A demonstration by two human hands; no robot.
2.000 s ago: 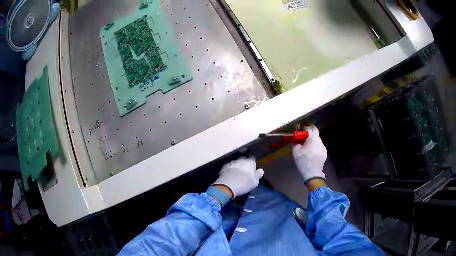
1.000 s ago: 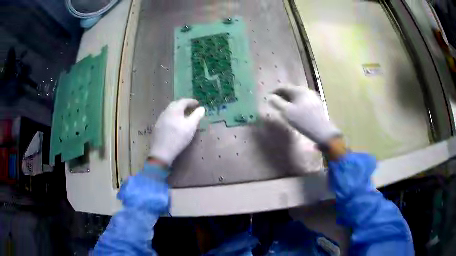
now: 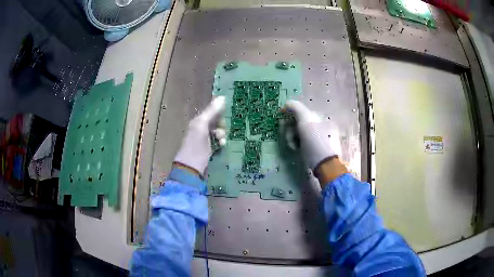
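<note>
A joined group of dark green circuit boards (image 3: 257,108) lies on the pale green fixture base (image 3: 225,181), which sits on the perforated metal platen (image 3: 325,65). One small board (image 3: 252,157) lies below the group, in line with its middle. My gloved left hand (image 3: 201,135) is at the left edge of the boards, fingers partly curled. My gloved right hand (image 3: 313,132) is at their right edge, over the base, and blurred. Something dark shows between its fingers. I cannot tell whether either hand holds a board.
The green fixture cover (image 3: 95,143) lies on the machine's left edge. A light blue fan (image 3: 122,11) is at the top left. A second platen (image 3: 411,32) is slid inward at the upper right, behind a cream cover (image 3: 417,184). A red tool part (image 3: 452,8) shows at the top right.
The red air blow gun has left my right hand. Both hands have come up over the platen and now flank the boards. The board group's lower outline has changed, leaving one board at the bottom.
</note>
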